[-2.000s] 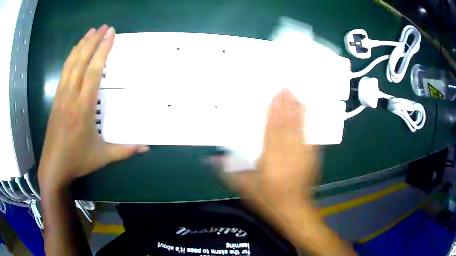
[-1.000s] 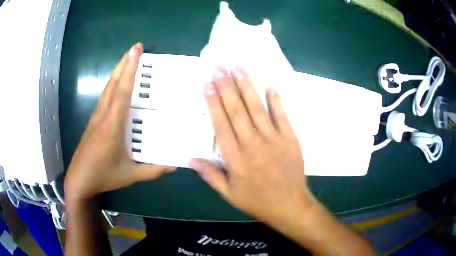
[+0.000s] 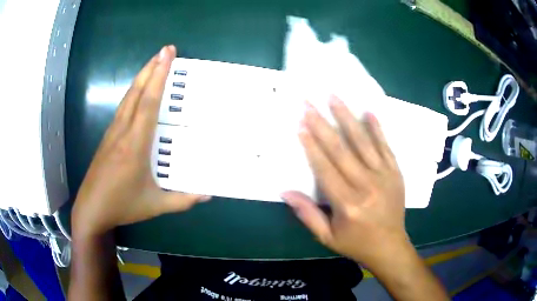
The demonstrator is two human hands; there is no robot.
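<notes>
Two white power strips lie side by side on the green bench top, dark slots at their left ends. My left hand is bare and braced against their left ends, fingers along the end and thumb along the near edge. My right hand lies flat, palm down, on a white cleaning cloth spread over the right half of the strips. The cloth's far corners stick out past the strips' far edge. White cords leave the strips' right ends.
A mains plug and a second plug lie right of the strips with coiled cords. A clear bottle with a yellow label is at the far right. A white stack of power strips fills the left edge, cords hanging below.
Over the last second my right hand and the cloth have slid right along the strips. Earlier, the strips moved right and nearer to me. My left hand stays at their left ends.
</notes>
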